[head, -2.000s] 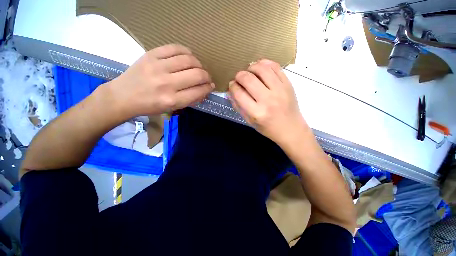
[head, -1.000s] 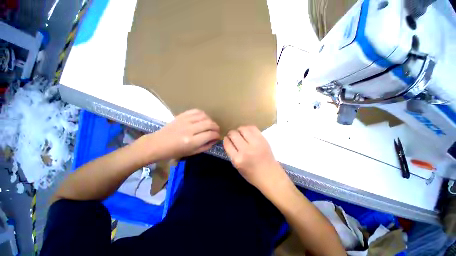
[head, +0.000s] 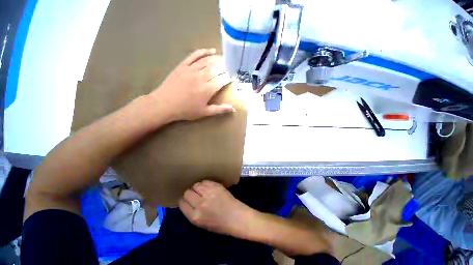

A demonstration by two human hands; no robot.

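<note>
A large tan garment panel (head: 171,150) lies on the white machine table and hangs over its front edge. My left hand (head: 194,88) lies on the panel with fingers spread, beside the lit presser foot area (head: 241,88) of the white sewing machine (head: 321,39). My right hand (head: 210,204) grips the panel's lower edge below the table front, fingertips partly hidden. The needle cannot be made out in the glare.
Black thread snips (head: 371,118) and an orange-handled tool (head: 395,117) lie on the table at the right. A ruler strip (head: 311,170) runs along the front edge. Tan and white cut pieces (head: 358,207) are heaped at lap right. A blue bin (head: 103,243) is at lower left.
The panel has moved up to the needle area. My left hand has moved from the panel's lower edge to beside the machine head. My right hand has moved lower and left, still at the edge.
</note>
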